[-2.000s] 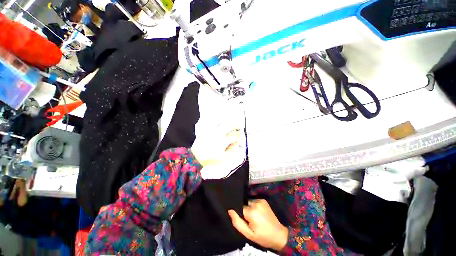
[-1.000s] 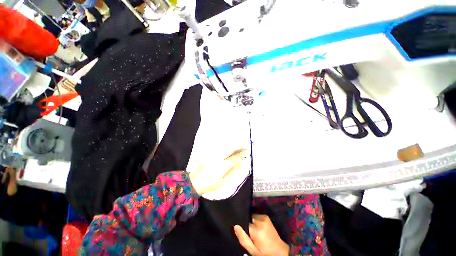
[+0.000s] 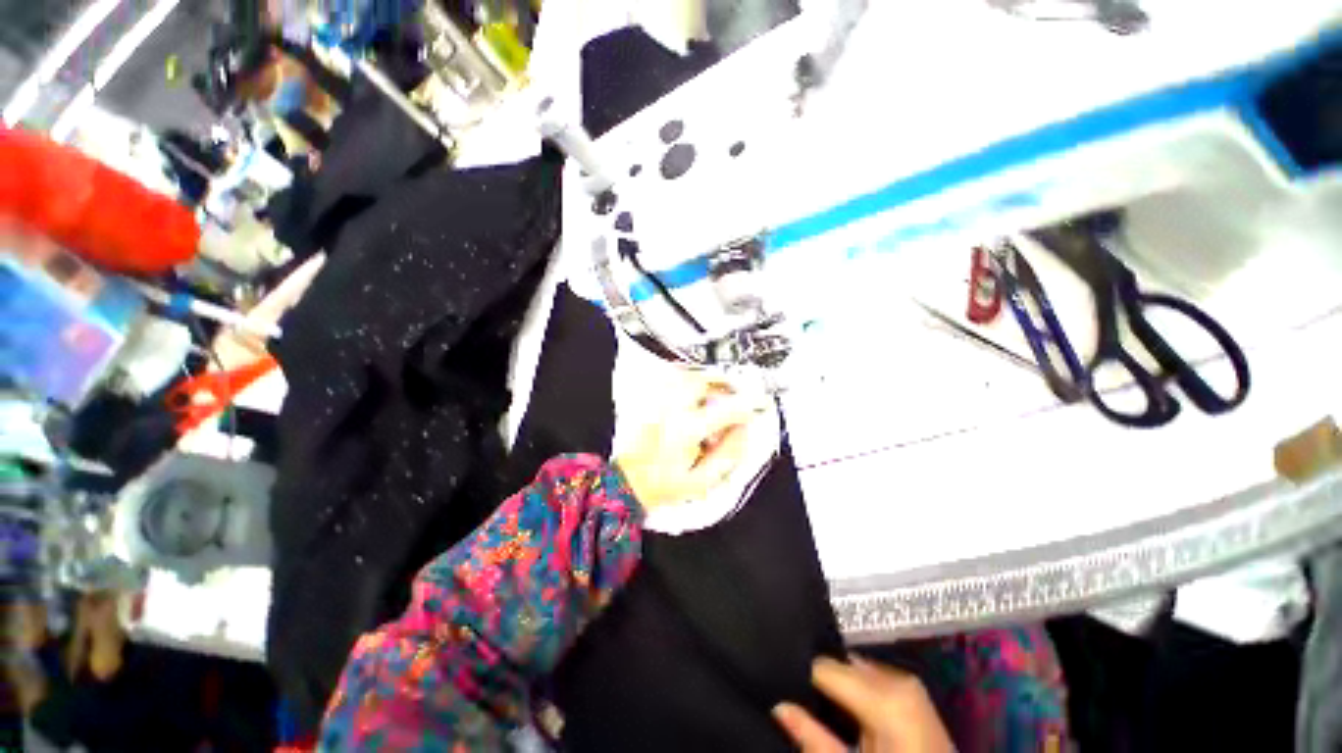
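The white fabric piece, with a curved end, lies on the black cut panel, which runs down over the table's front edge. My left hand is palm down on the white piece, just below the presser foot; it is washed out, so its fingers are hard to make out. My right hand is at the panel's right edge below the table edge, thumb and finger on the cloth, partly cut off by the bottom of the picture. The needle tip cannot be made out.
The sewing machine head spans the upper right. Fabric shears, red-handled snips and a thin pointed tool lie beneath it. A ruler strip follows the front edge. Speckled black fabric is heaped left.
My left hand and the white piece's curved end have moved up closer to the presser foot. The black panel has moved up with them. The view has shifted, with the machine now further right.
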